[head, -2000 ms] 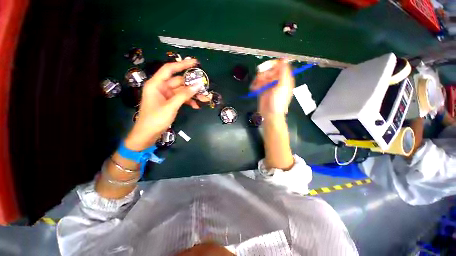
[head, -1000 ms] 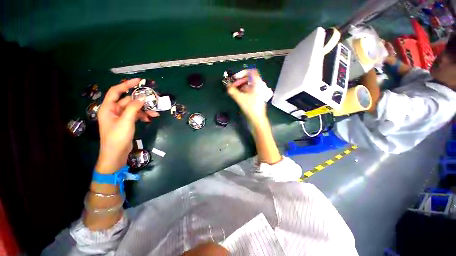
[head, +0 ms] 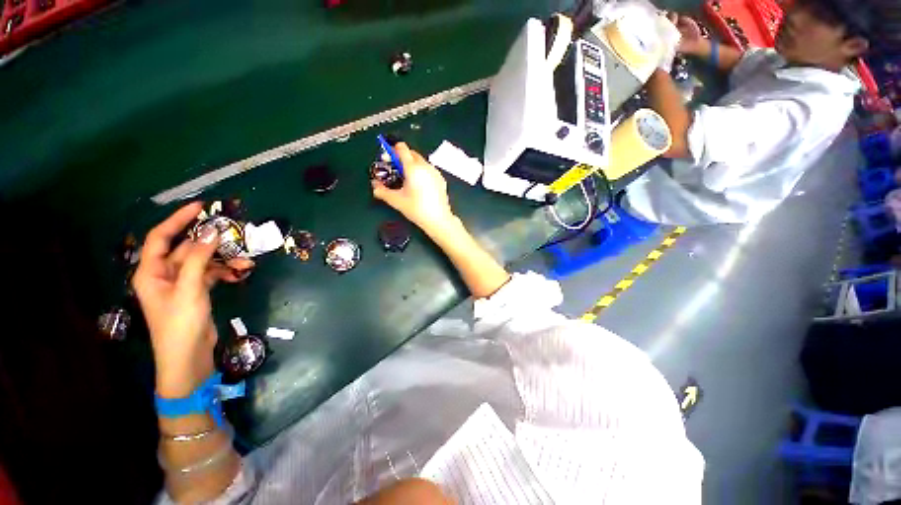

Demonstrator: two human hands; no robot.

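Observation:
My left hand, with a blue wrist band, holds a round device assembly between thumb and fingers, its silvery inside showing. A white paper scrap lies right beside it. My right hand holds a thin blue hand tool. A second round assembly is at its fingertips; whether it is lifted off the mat is unclear. Another round assembly lies between my hands, with a small sub-assembly to its left. Two dark round housings lie nearby.
A white tape dispenser stands right of my right hand, with a tape roll beside it. A white sheet lies before it. A metal strip crosses the mat. More assemblies lie near my left wrist. Another person works at right.
The view has shifted right. My right hand has moved from the white piece it held over the mat to a round assembly, still with the blue tool. My left hand keeps its assembly.

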